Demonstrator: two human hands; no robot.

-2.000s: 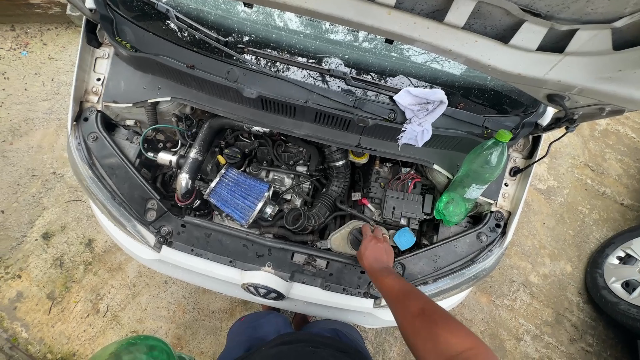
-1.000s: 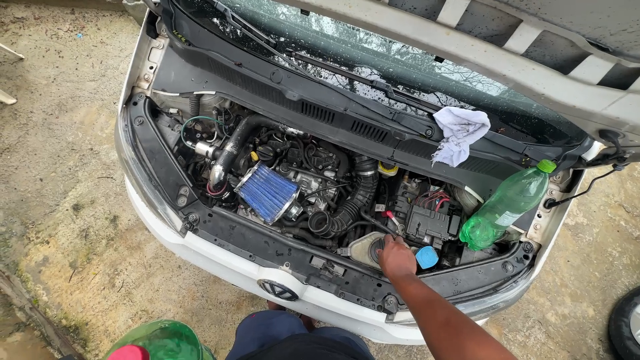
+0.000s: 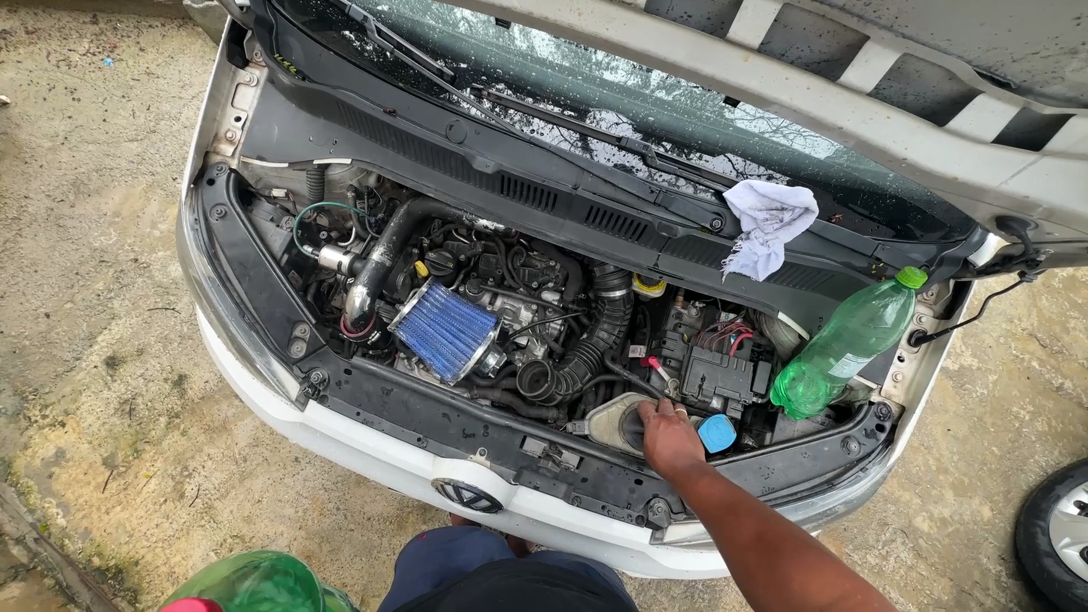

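Note:
My right hand [image 3: 671, 435] reaches in from the lower right, its fingers closed over the black cap [image 3: 633, 427] of a translucent coolant reservoir [image 3: 605, 420] at the front of the engine bay. The hand covers part of the cap. Just right of my fingers is a blue cap [image 3: 716, 433]. At the lower left edge, a large green plastic bottle [image 3: 263, 582] with a red cap [image 3: 192, 605] is partly in view; what supports it is hidden. My left hand is out of view.
Another green bottle [image 3: 846, 344] leans across the bay's right side, near the battery [image 3: 718, 371]. A white cloth [image 3: 769, 228] lies by the wiper. A blue cone air filter [image 3: 448, 331] sits mid-bay. The raised hood [image 3: 816, 72] overhangs the windshield. A wheel [image 3: 1058, 531] lies at right.
My right hand stays at the black reservoir cap throughout. The lower-left bottle's red cap, not visible two seconds ago, came into view a second ago and is now partly cut off. The view has shifted.

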